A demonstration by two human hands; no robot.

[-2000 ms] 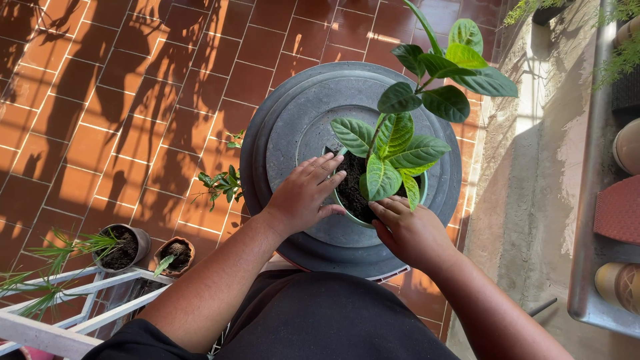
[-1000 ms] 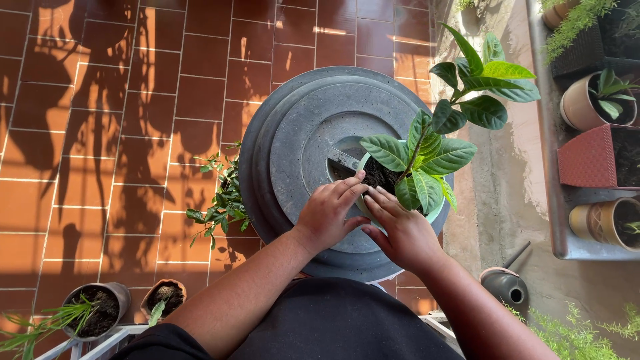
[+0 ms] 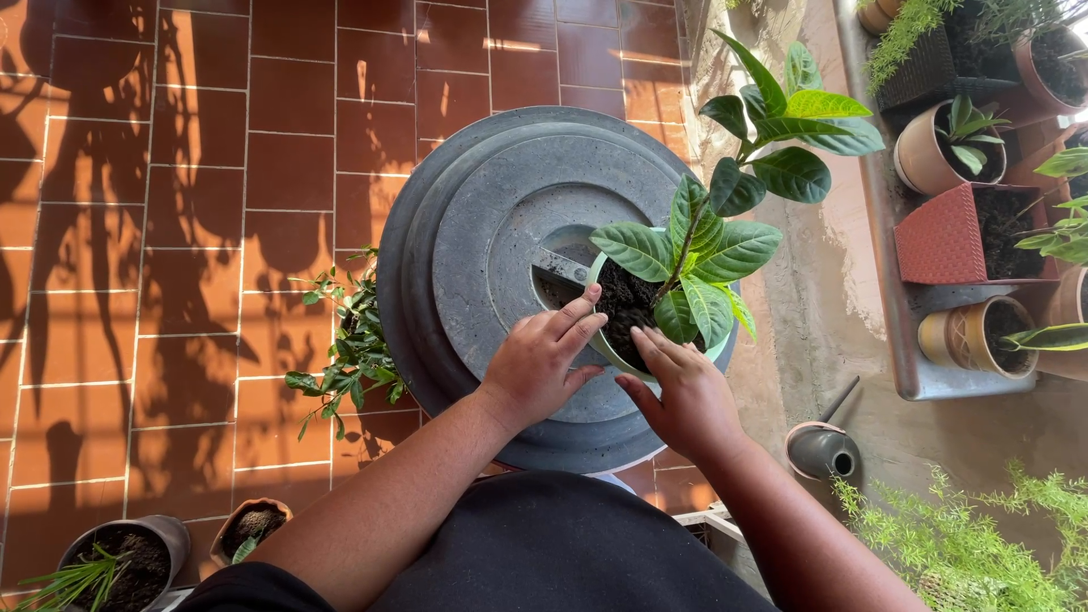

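Observation:
A leafy potted plant [image 3: 693, 255] stands in a pale green pot [image 3: 597, 340] on a round, dark grey lid [image 3: 484, 246] with a recessed handle. Dark soil [image 3: 625, 297] fills the pot around the stem. At the pot's left rim is my left hand [image 3: 544, 361], its fingertips by the rim and fingers slightly apart, holding nothing. The fingers of my right hand [image 3: 684, 395] rest on the soil near the front rim, thumb spread outside the pot. Leaves cover the pot's right side in part.
Behind the lid's left edge is a leafy shrub [image 3: 348, 348]. Two small pots with soil, one dark [image 3: 174, 544] and one terracotta [image 3: 223, 535], stand at lower left. A metal shelf [image 3: 892, 297] with several pots runs along the right, above a dark watering can [image 3: 824, 450].
The view has shifted. My right hand, at the pot's front rim two seconds ago, now has its fingers on the soil. My left hand has drawn back from the soil to the left rim.

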